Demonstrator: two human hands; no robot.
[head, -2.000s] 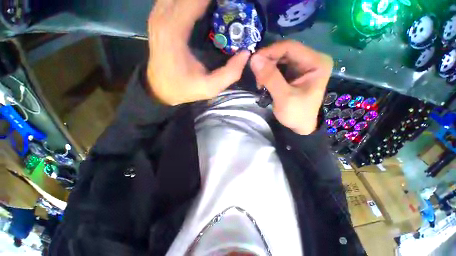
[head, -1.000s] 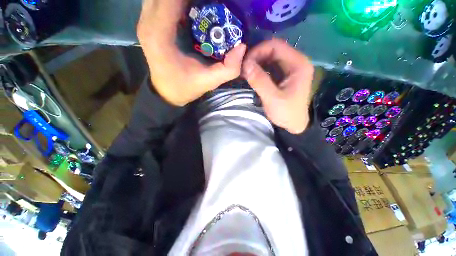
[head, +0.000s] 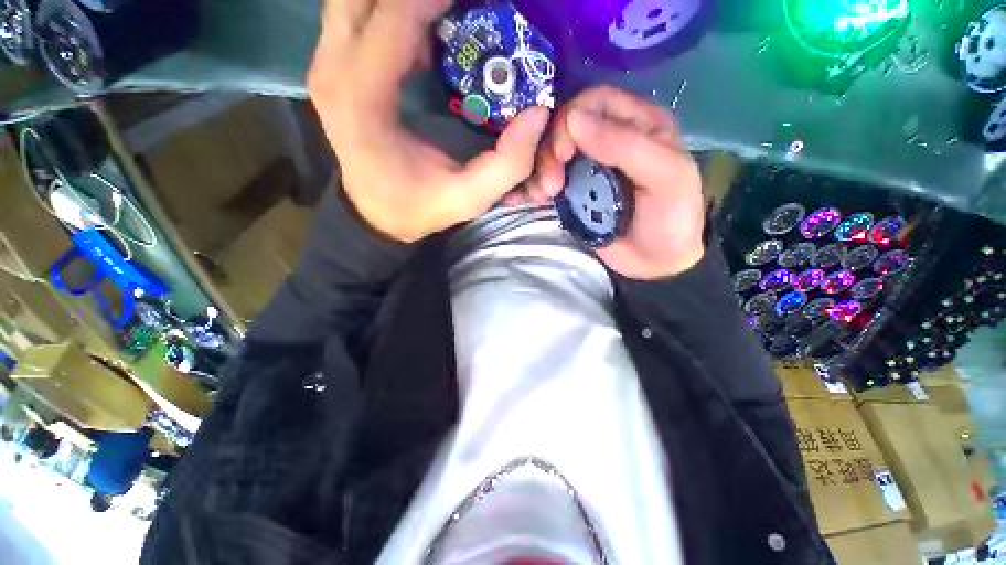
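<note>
My left hand [head: 403,132] is curled around a dark blue round circuit board [head: 499,61] at the top centre, its thumb at the board's lower edge. The board carries chips, a ring-shaped part, white wires and a green coin-like part with a red wire. My right hand [head: 640,166] holds a small round black housing [head: 595,201] with a grey face and dark holes against its palm. Its thumb and index finger are close to my left thumb near the board's edge. Whether these fingertips pinch anything is hidden.
A grey-faced housing [head: 653,20] lies under purple light, and a green glowing unit [head: 844,13] is right of it. More housings are at the far right and upper left. A dark rack [head: 827,265] holds rows of glowing discs. Cartons [head: 844,452] and a blue tool [head: 105,270] are lower.
The black housing now shows in my right hand, which has turned. The board and my left hand first shifted left, then slightly back right, with the whole view shifting too.
</note>
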